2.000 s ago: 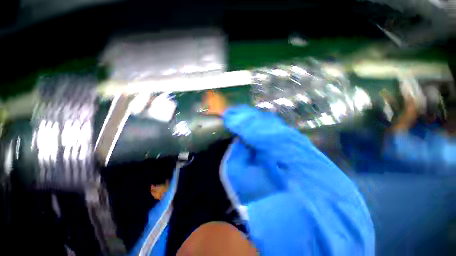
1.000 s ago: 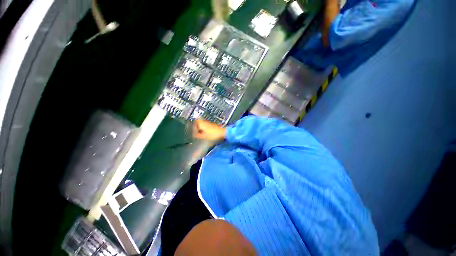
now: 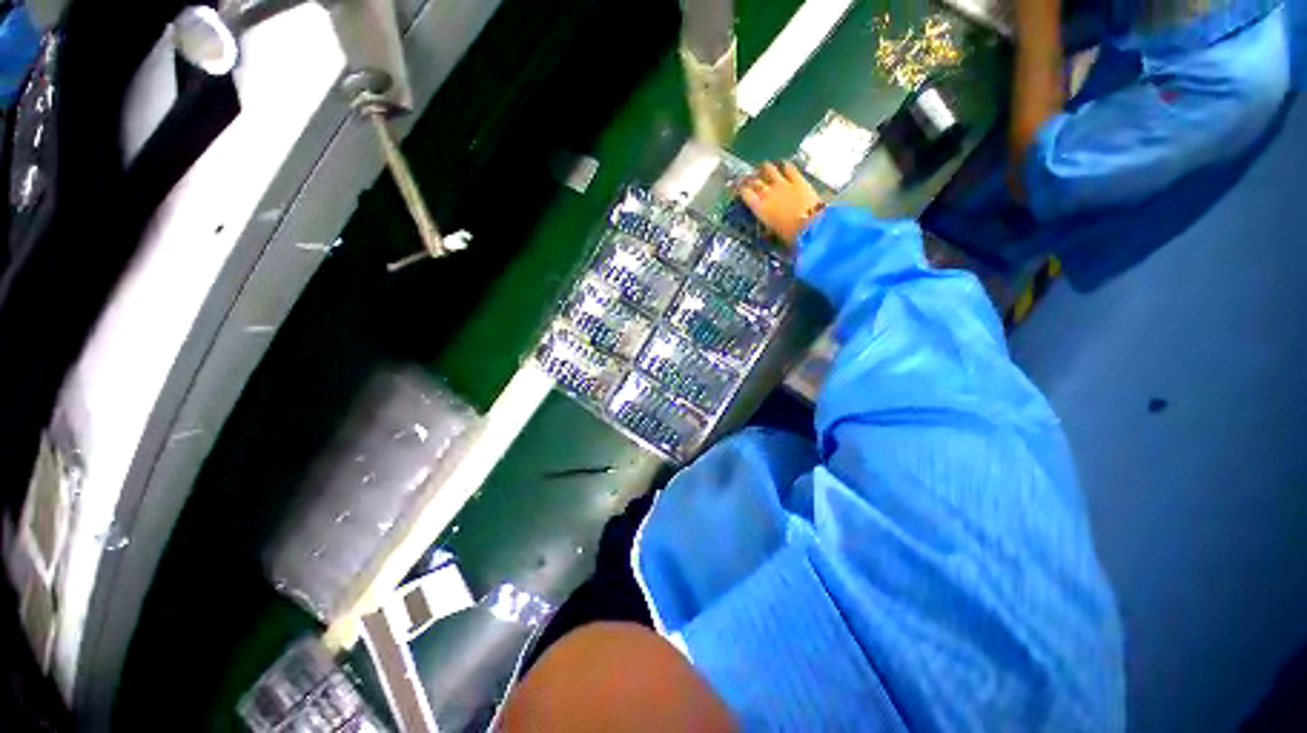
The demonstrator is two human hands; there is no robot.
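Observation:
My right hand (image 3: 778, 198), bare with a blue sleeve, reaches out to the far end of a clear blister tray (image 3: 662, 324). Its fingers are spread over the tray's far corner; whether they grip it cannot be told. The tray's pockets are filled with small circuit boards, and the far-end pockets are partly hidden by the hand. A thin black tool like tweezers (image 3: 579, 471) lies on the green mat (image 3: 538, 504). My left hand is not in view.
A frosted blister tray (image 3: 376, 487) lies behind the white strip (image 3: 447, 494). Sticker sheets (image 3: 397, 670), a white folded liner (image 3: 434, 599), shiny film (image 3: 512, 603) and another tray (image 3: 304, 693) are lower left. Another person's blue sleeve (image 3: 1168, 129) is upper right, near gold-coloured parts (image 3: 917, 55).
My right hand has moved from the tray's near end to its far end, and the arm is more extended. The camera view has shifted, with more of the bench's far right showing.

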